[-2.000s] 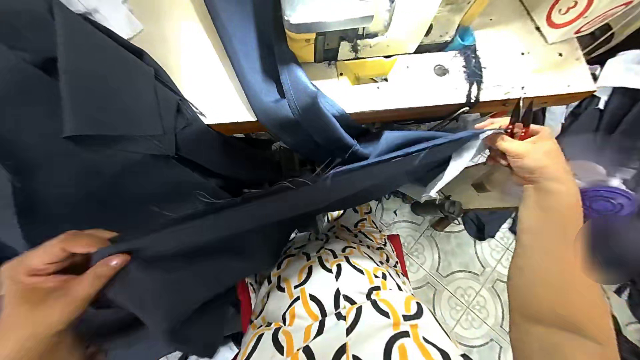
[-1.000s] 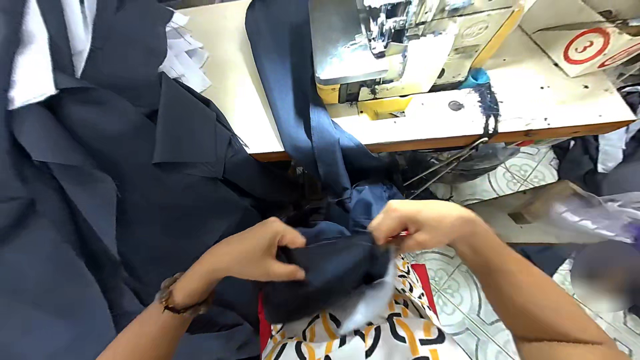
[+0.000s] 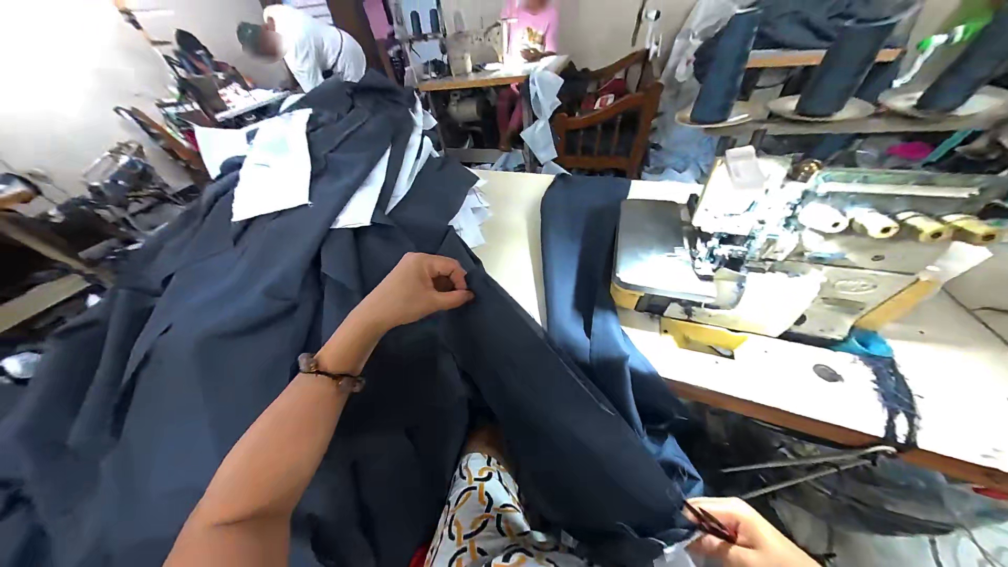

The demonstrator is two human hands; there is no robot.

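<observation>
My left hand, with a beaded bracelet at its wrist, pinches the upper end of a long dark navy fabric piece. That piece slants down to the right across my lap. At its lower end my right hand holds small red-handled thread snips and touches the cloth edge beside a bit of white lining. A blue fabric strip lies on the sewing table and hangs over its front edge, left of an overlock sewing machine.
A large heap of navy fabric with white pieces fills the left. Thread cones stand behind the machine. A wooden chair and two people at other tables are further back. Thread scraps hang at the table edge.
My hands, close together over my lap one second ago, have moved apart, with the navy piece stretched out between them. The view has tilted up, showing more of the room.
</observation>
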